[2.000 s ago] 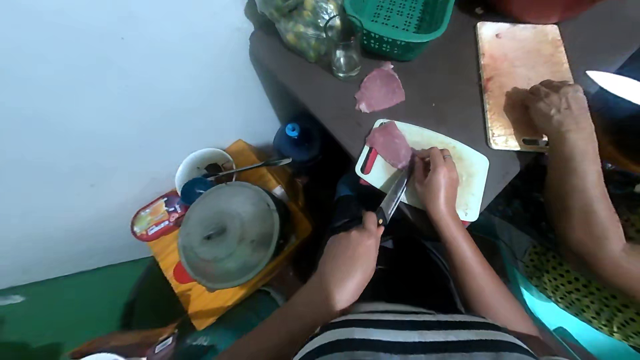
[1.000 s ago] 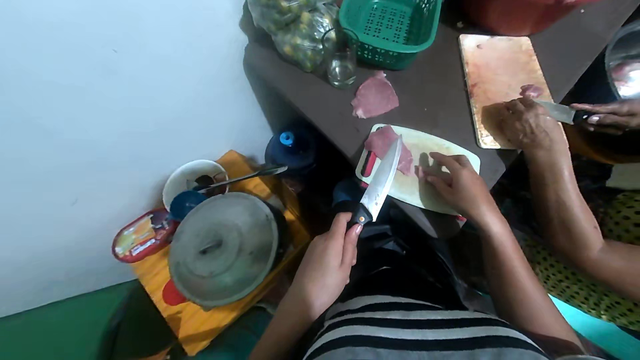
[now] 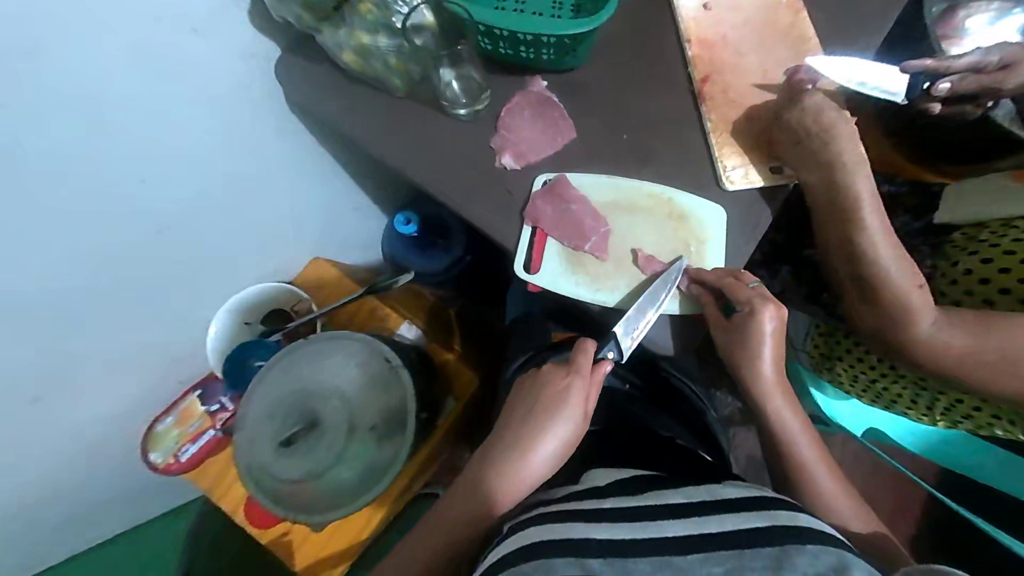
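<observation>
My left hand (image 3: 556, 412) grips the black handle of a kitchen knife (image 3: 650, 308). Its blade points up and right, the tip resting at a narrow strip of raw meat (image 3: 650, 262) on a white cutting board (image 3: 640, 200). The fingertips of my right hand (image 3: 744, 320), which wears a ring, pinch the right end of that strip, close to the knife tip. A larger raw meat slice (image 3: 570, 218) lies on the board's left part, over a red-edged handle slot. Another slice of meat (image 3: 534, 126) lies directly on the dark table above the board.
At right, another person's hands hold a knife (image 3: 864, 78) and meat over a wooden board (image 3: 744, 80). A glass pitcher (image 3: 462, 84), a filled plastic bag (image 3: 368, 48) and a green basket (image 3: 544, 36) stand behind. Lower left are a lidded pot (image 3: 328, 432), a white bowl (image 3: 260, 320) and a blue bottle (image 3: 424, 240).
My knife has moved from over the large slice to the narrow strip at the board's right side. My right hand, lying on the board before, now pinches the strip.
</observation>
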